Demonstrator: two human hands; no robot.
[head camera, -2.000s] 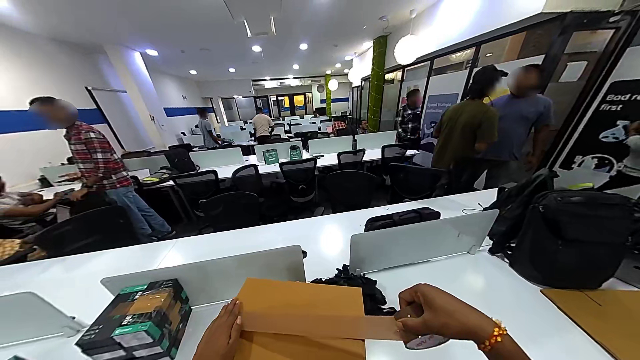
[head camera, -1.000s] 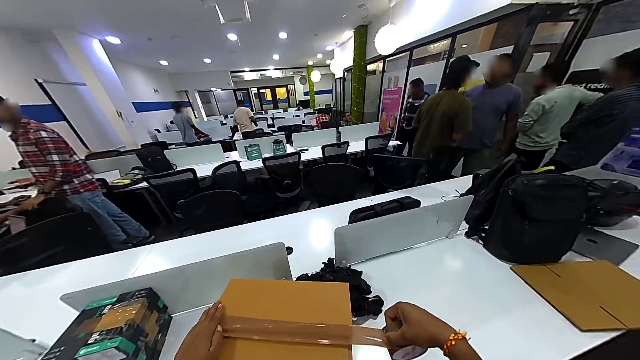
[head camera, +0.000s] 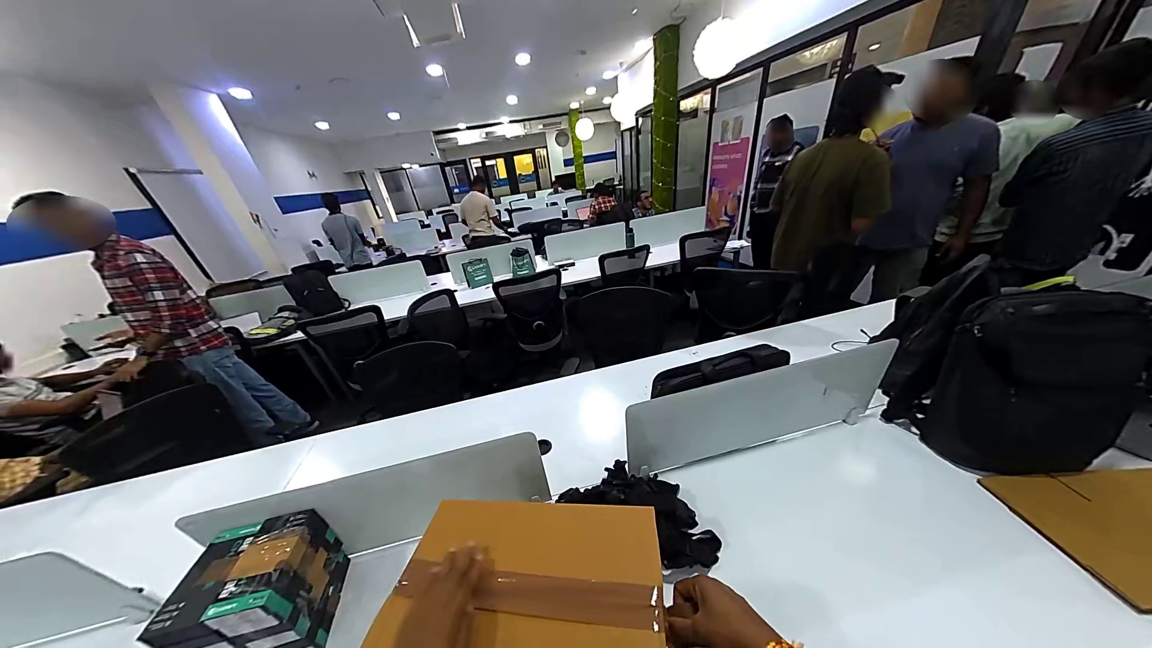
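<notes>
A brown cardboard box (head camera: 558, 531) stands on the white desk at the bottom centre, with a strip of brown packing tape (head camera: 567, 598) across its top. My left hand (head camera: 450, 585) lies flat on the tape near the box's left side, slightly blurred. At the box's right edge, by the tape's end, is my right hand (head camera: 720, 612) with bent fingers; whether it holds the tape roll is hidden. A heap of black cloth-like material (head camera: 643, 504) lies behind the box. To the left sits a black and green carton (head camera: 256, 576) with brown tape over it.
Low desk dividers (head camera: 756, 414) stand behind the box. A black backpack (head camera: 1035, 378) and a flat cardboard sheet (head camera: 1080, 522) are at the right. A black laptop bag (head camera: 720, 367) lies beyond the divider. Several people stand across the desks, one in a checked shirt (head camera: 162, 297) at the left.
The tape that stretched from the box to my right hand now lies along the top. My left hand has moved from the box's left edge onto the tape. My right hand is now at the right edge.
</notes>
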